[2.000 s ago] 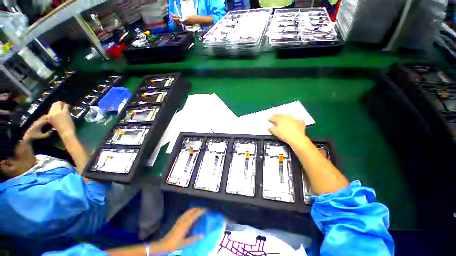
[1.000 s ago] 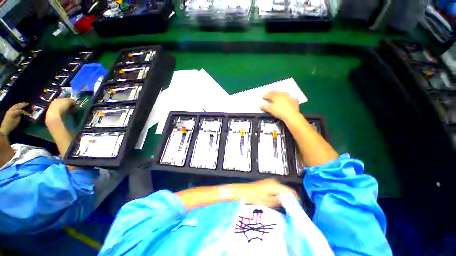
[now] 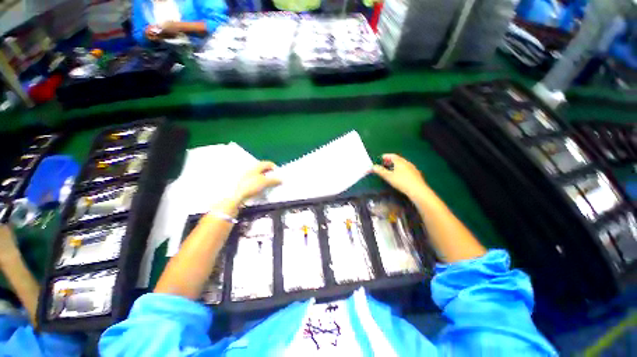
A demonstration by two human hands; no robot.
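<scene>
A white sheet (image 3: 325, 167) with a saw-toothed upper edge lies behind the near black tray (image 3: 321, 289). My left hand (image 3: 253, 184) is at the sheet's left part, fingertips on it; its grip is unclear. My right hand (image 3: 401, 176) has thumb and finger at the sheet's right corner and appears to pinch it. Another white sheet (image 3: 209, 171) lies to the left, partly under my left forearm. The near tray holds several silvery phone units (image 3: 302, 249) with small orange tabs. My left forearm hides the tray's left end.
A neighbour's lengthwise tray (image 3: 133, 240) with units stands at left, beside a blue bin (image 3: 52, 180). Stacked black trays (image 3: 482, 174) are at right. Clear plastic trays (image 3: 248, 45) stand across the bench. A neighbour's forearm (image 3: 17, 268) shows at far left; a person (image 3: 183, 24) sits across.
The view has swung to the right. My left hand has moved from in front of my body over the tray to the white sheet. My right hand has shifted to the sheet's right corner.
</scene>
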